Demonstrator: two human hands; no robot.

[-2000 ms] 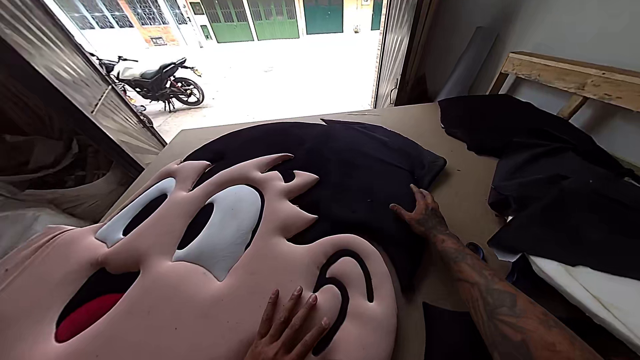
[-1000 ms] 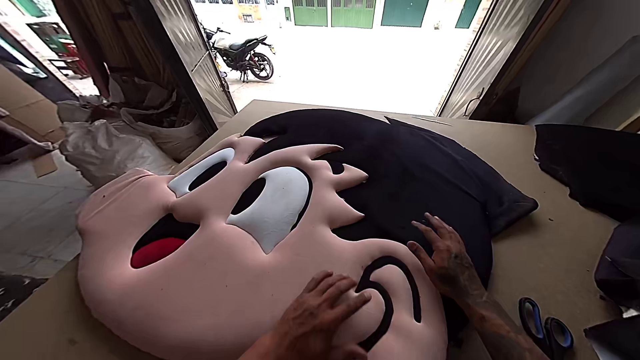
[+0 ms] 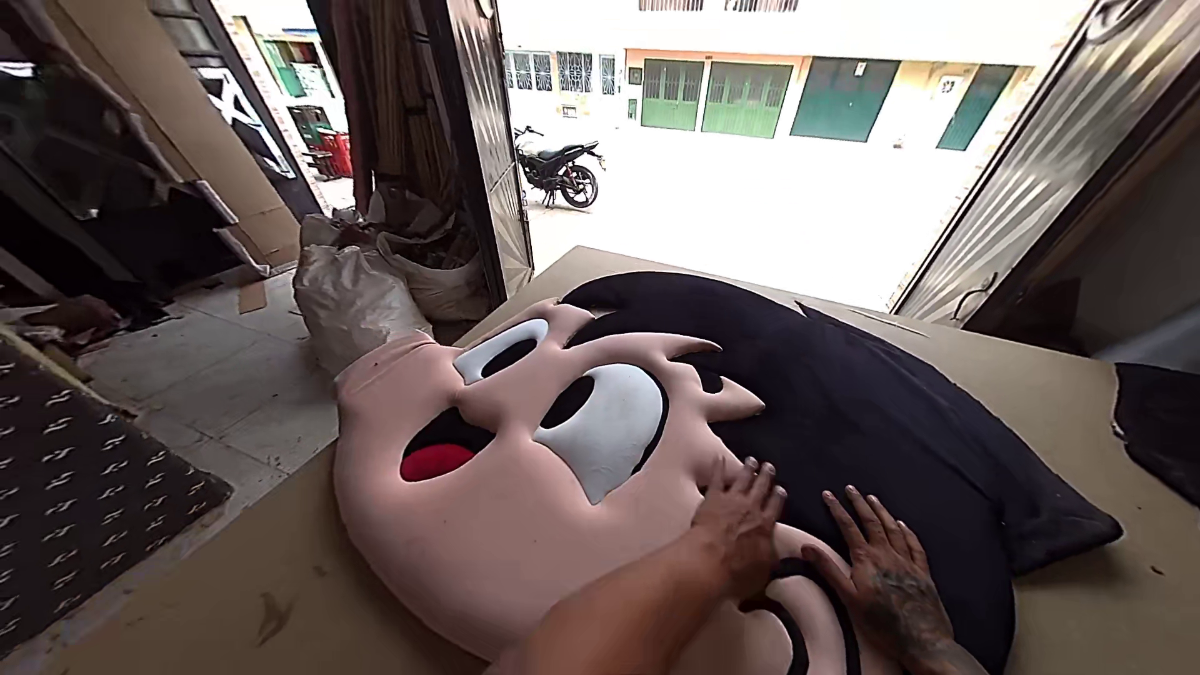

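A large padded fabric cartoon head (image 3: 506,553) lies face up on a board-topped table (image 3: 1078,619), with pink face, white-and-black eyes, a red tongue and black fabric hair (image 3: 844,403). My left hand (image 3: 741,525) rests palm down where the pink fabric meets the black, just above the ear; it holds nothing. To its right my right hand (image 3: 881,572), tattooed on the back, lies with spread fingers on the black hair beside the ear, its thumb over the ear's edge. It holds nothing either.
Black fabric (image 3: 1158,422) lies at the table's right. Stuffed white sacks (image 3: 356,300) stand on the tiled floor behind the left side. A dark patterned panel (image 3: 84,506) is at far left. Beyond the open metal doors (image 3: 487,141) a motorcycle (image 3: 562,169) is parked outside.
The view has swung left. My left hand has moved from the cheek and ear up to the edge of the hair. My right hand remains on the black hair near the ear.
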